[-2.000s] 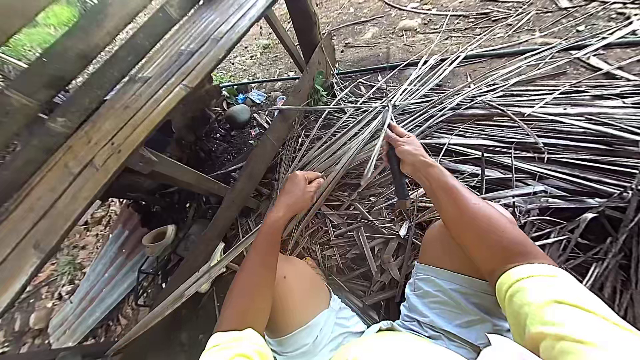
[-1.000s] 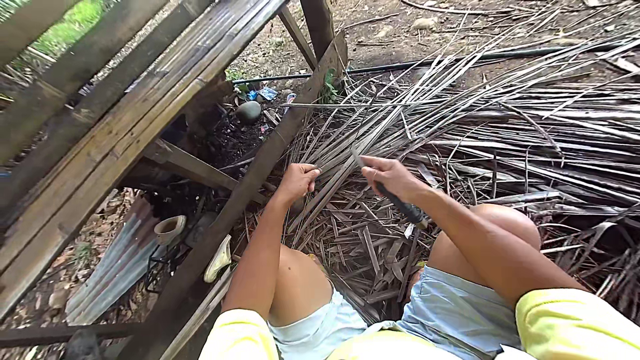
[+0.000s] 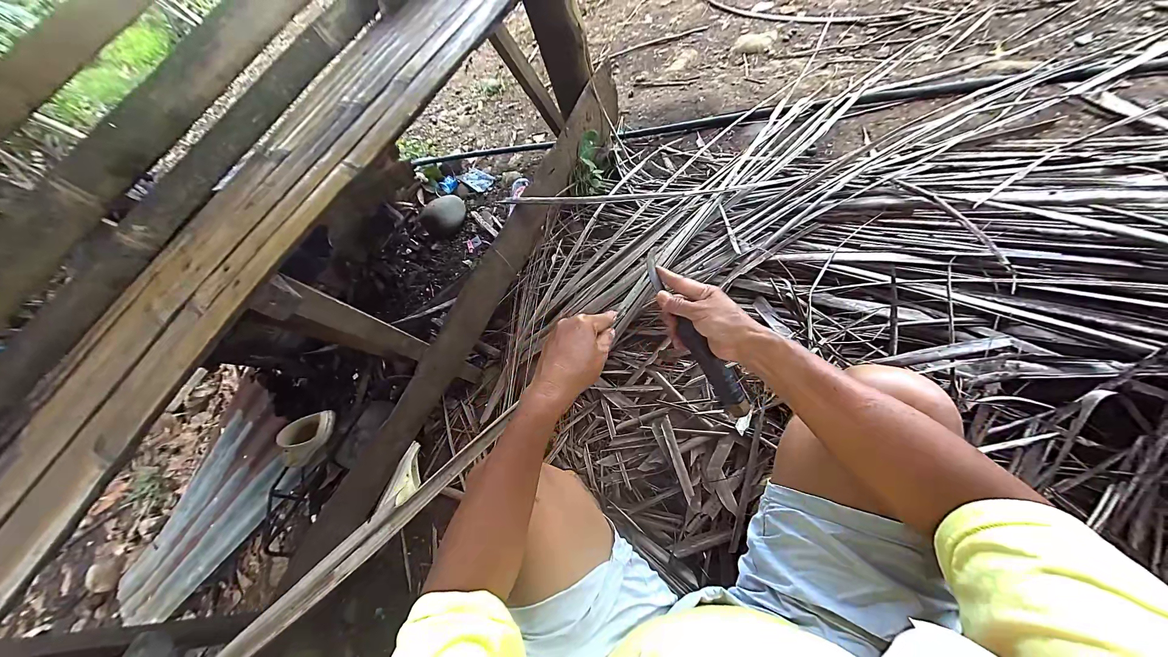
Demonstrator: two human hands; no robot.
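Note:
My left hand (image 3: 577,351) is closed around a dry palm frond strip (image 3: 401,520), whose long end runs down to the lower left under my forearm. My right hand (image 3: 707,315), just to the right, grips the dark handle of a knife (image 3: 703,356). Part of its blade shows above my fingers, near the strips by my left hand. Dry palm fronds (image 3: 958,237) lie in a thick pile ahead and to the right. Short cut pieces of leaf (image 3: 675,456) cover the ground between my knees.
A bamboo bench (image 3: 210,246) with a wooden brace (image 3: 493,283) stands close on my left. Under and beside it are a rounded stone (image 3: 443,215), a pot (image 3: 305,438) and a corrugated metal sheet (image 3: 205,511). A black hose (image 3: 730,119) crosses the ground beyond.
The knife, held upright near the strips two seconds ago, has shifted with my right hand. My left hand stays closed on the frond strip. The view has moved slightly.

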